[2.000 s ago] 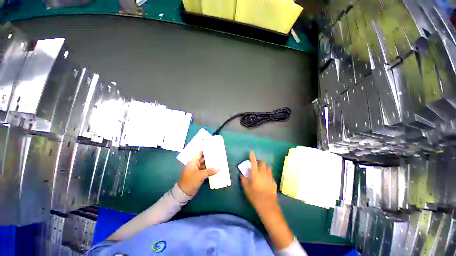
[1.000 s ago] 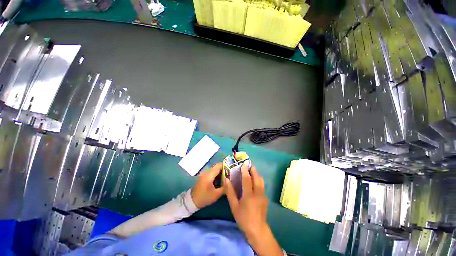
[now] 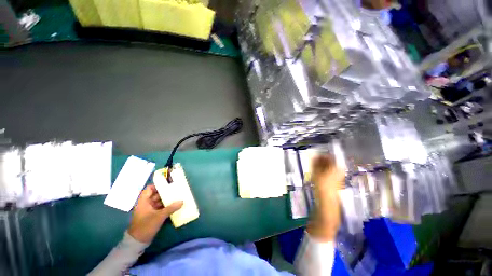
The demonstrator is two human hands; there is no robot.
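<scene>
A pale yellow wrapped power supply unit (image 3: pixel 182 200) lies on the green mat in front of me, with a black cord (image 3: pixel 220 135) coming from its far end. My left hand (image 3: pixel 149 214) grips its left side. A white-looking flat plate (image 3: pixel 130 184) lies just left of it on the mat. My right hand (image 3: pixel 327 197) is blurred, at the row of metal shells (image 3: pixel 375 193) on the right. Its fingers are too blurred to tell if it holds one.
A squarish stack of pale sheets (image 3: pixel 261 172) lies between my hands. Tall metal stacks (image 3: pixel 302 70) stand at the right, more metal pieces (image 3: pixel 70 170) at the left. A black tray of yellow sheets (image 3: pixel 145 36) is across the dark belt (image 3: pixel 124 91). Blue bins (image 3: pixel 389 241) are low right.
The view has swung right. My right hand has left the unit and moved right to the metal shells. The unit now lies with its pale yellow face up, still in my left hand.
</scene>
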